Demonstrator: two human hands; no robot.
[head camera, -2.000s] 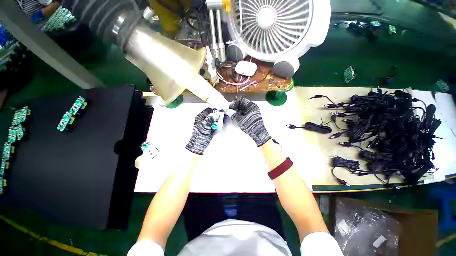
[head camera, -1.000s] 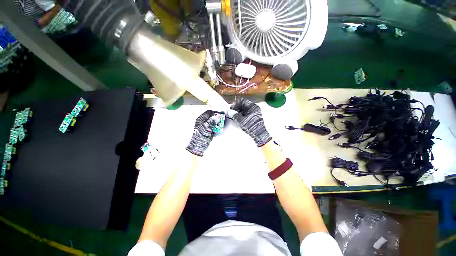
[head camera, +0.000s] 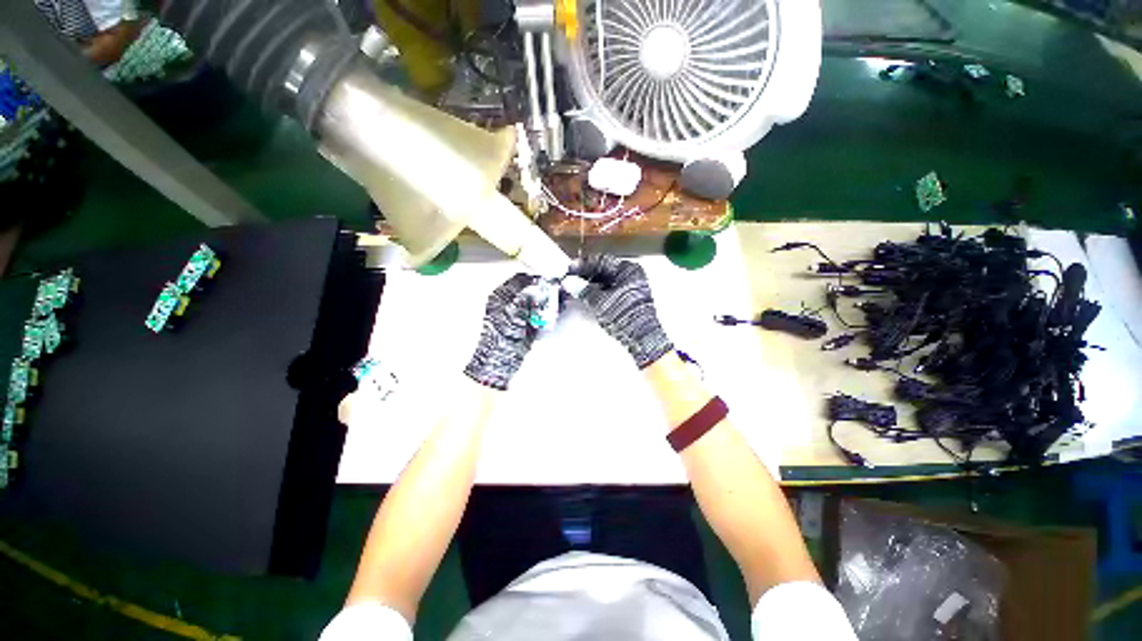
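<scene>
My left hand (head camera: 504, 333), in a grey-black knit glove, holds a small green-white circuit board (head camera: 544, 308) over the white work sheet (head camera: 576, 420). My right hand (head camera: 625, 308), in the same kind of glove, is close beside it with its fingers pinched at the board's right side. A small pale piece shows at its fingertips; whether it is a wire or part of the board is too blurred to tell. The narrow tip of the cream fume hood (head camera: 432, 175) ends just above both hands.
A black board surface (head camera: 163, 438) with green circuit boards (head camera: 183, 288) is at left. Tangled black cables (head camera: 971, 338) lie at right. A white fan (head camera: 664, 56) and scorched brown block (head camera: 676, 207) stand behind. A carton with clear bags (head camera: 920, 570) is lower right. Another person's hand (head camera: 115, 40) shows upper left.
The board in my left hand has tilted slightly and shows less of its green face than one second ago. Both hands stay nearly in place under the hood tip.
</scene>
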